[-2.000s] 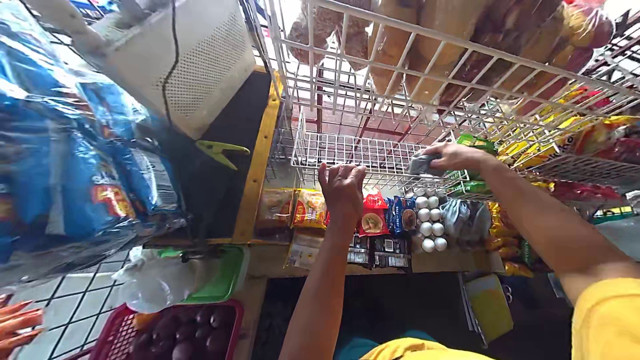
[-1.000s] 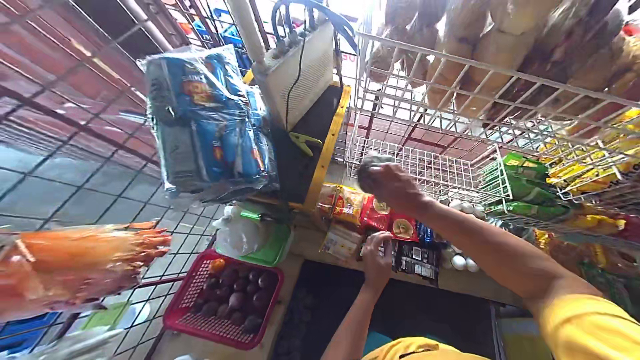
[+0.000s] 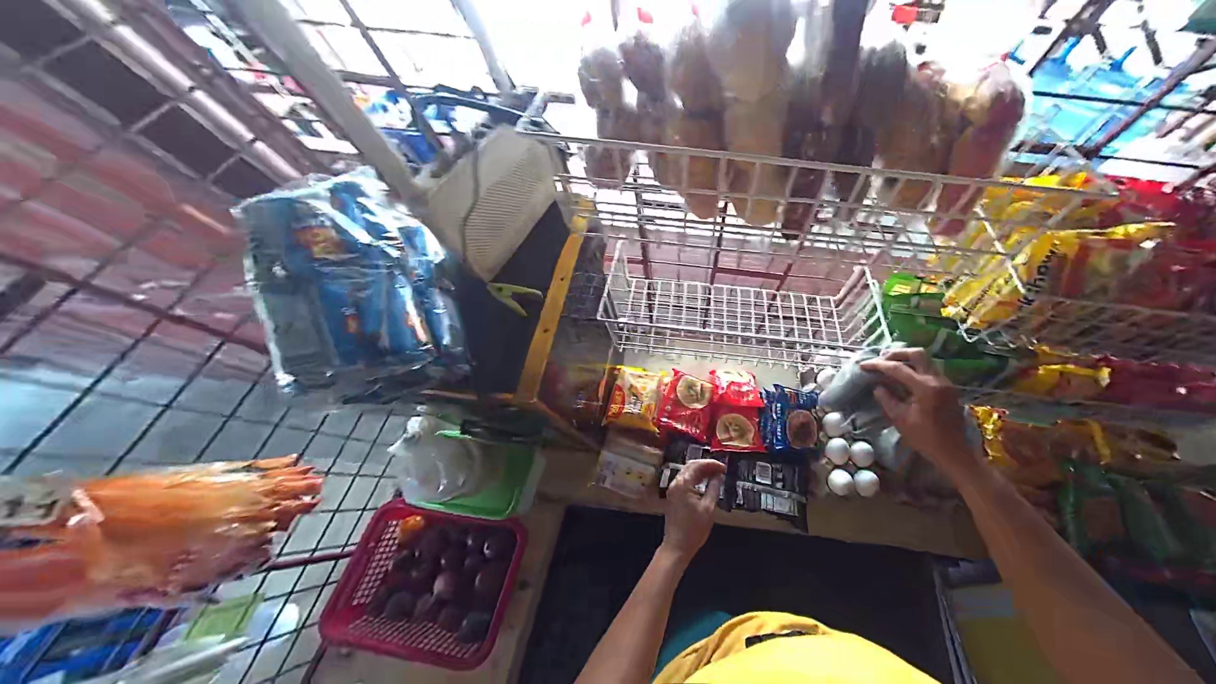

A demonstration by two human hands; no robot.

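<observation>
My right hand (image 3: pixel 917 404) grips a grey, cloth-like bundle (image 3: pixel 850 380), just above a group of white eggs (image 3: pixel 838 450). My left hand (image 3: pixel 693 494) rests at the dark packets (image 3: pixel 766 484) on the ledge; whether its fingers hold one cannot be told. Behind it lie red packets (image 3: pixel 686 404), a yellow packet (image 3: pixel 634 399) and a blue packet (image 3: pixel 790 418). A white wire basket (image 3: pixel 741 313) hangs behind these packets.
At the left are a red plastic basket (image 3: pixel 335 608) of dark round produce, a green tray (image 3: pixel 518 483) and hanging blue packs (image 3: pixel 356 285). A white wire rack (image 3: pixel 807 163) with bagged goods is overhead. Yellow packs (image 3: pixel 1031 266) are at the right. Metal grille (image 3: pixel 171 380) stands left.
My right hand has moved from above the red packets to the right, over beside the eggs, with the grey bundle. My left hand remains near the dark packets. The view has shifted.
</observation>
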